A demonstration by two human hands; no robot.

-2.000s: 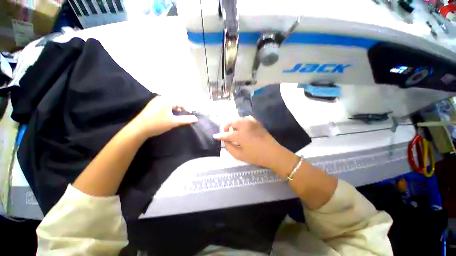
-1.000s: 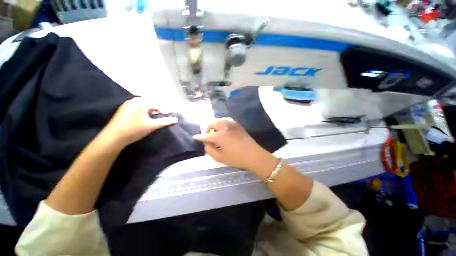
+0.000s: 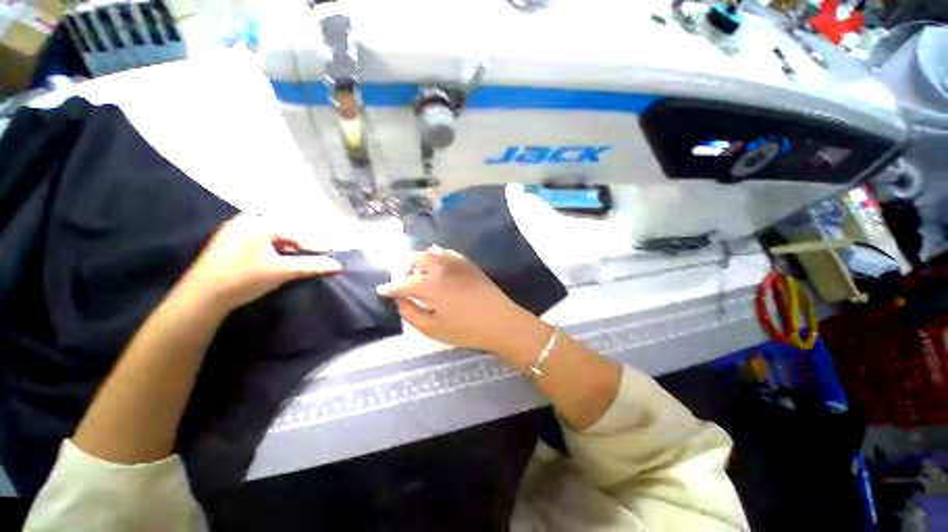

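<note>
The large black garment panel (image 3: 125, 239) is spread left of the needle and hangs over the table's front edge. My left hand (image 3: 244, 265) lies on it, thumb and fingers pinching a bit of the cloth. My right hand (image 3: 452, 301) is just in front of the presser foot, thumb and index finger together at the panel's edge; whether they grip it cannot be told. The presser foot and needle area (image 3: 390, 223) is glaring with light. A black fabric piece (image 3: 494, 244) lies under the machine arm, right of the needle.
The white JACK sewing machine (image 3: 561, 125) spans the back. A black and light-blue item (image 3: 570, 198) and a small dark tool (image 3: 673, 244) lie on the bed. Red and yellow scissors (image 3: 787, 309) are at the right table end. A ruler scale (image 3: 416, 387) runs along the front edge.
The view has turned right, so machine, cloth and hands appear further left. Both hands keep nearly the same places by the needle.
</note>
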